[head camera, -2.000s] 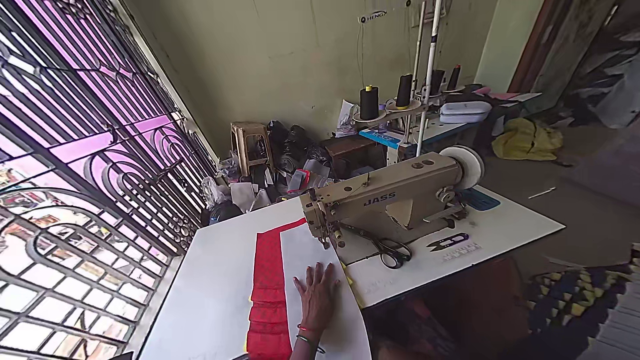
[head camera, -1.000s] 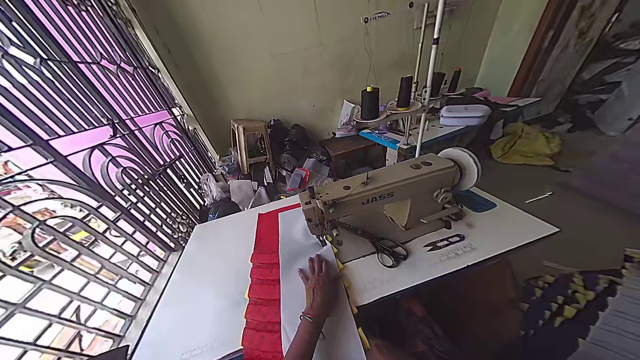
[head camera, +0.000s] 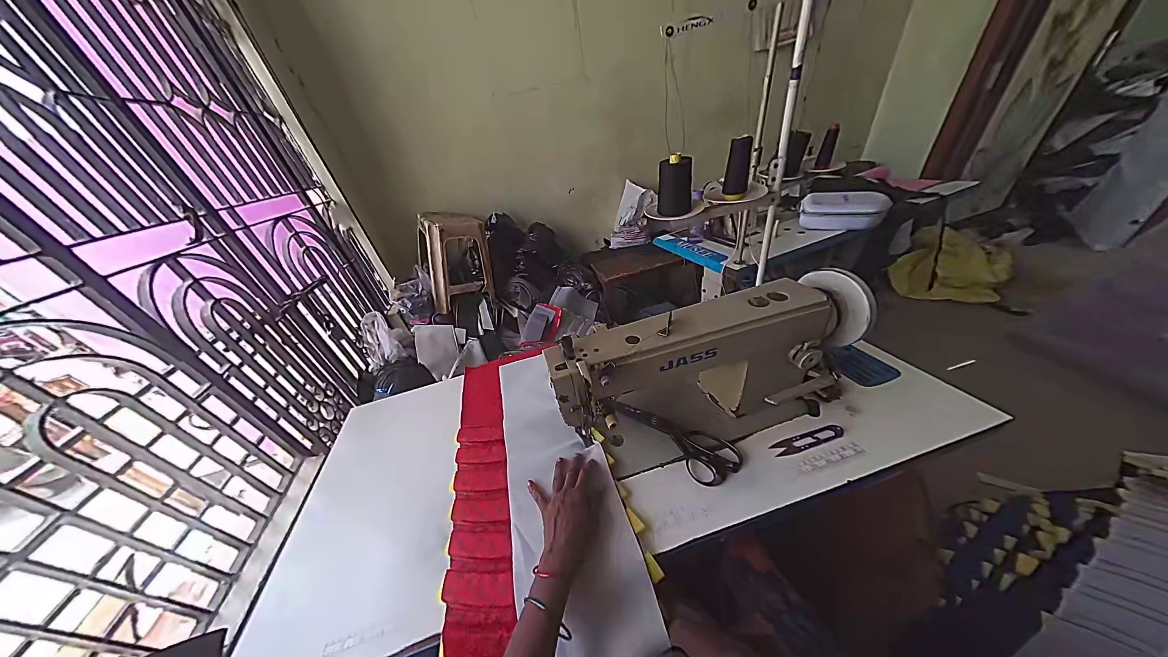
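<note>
My left hand (head camera: 570, 516), with bangles on its wrist, lies palm down with fingers spread on a white fabric sheet (head camera: 534, 411), just in front of the needle area of a beige sewing machine (head camera: 693, 356). Along the sheet's left side runs a pleated red fabric strip (head camera: 479, 525) with yellow edging. More yellow points (head camera: 636, 522) stick out on its right side. The sheet's far part lies beside the machine head; the presser foot is too small to make out. My right hand cannot be made out. Black-handled scissors (head camera: 712, 456) rest against the machine bed.
Thread snips (head camera: 808, 442) lie on the white table (head camera: 365, 520) near its front edge. A metal window grille (head camera: 173, 301) stands at the left. Behind are a stool (head camera: 453, 260), bags and scraps, and a second machine table with black thread cones (head camera: 675, 187). Patterned fabric (head camera: 1004, 547) is at lower right.
The red strip and white sheet have shifted, with more pleats and yellow points showing at the near side. My left hand stays flat on the sheet.
</note>
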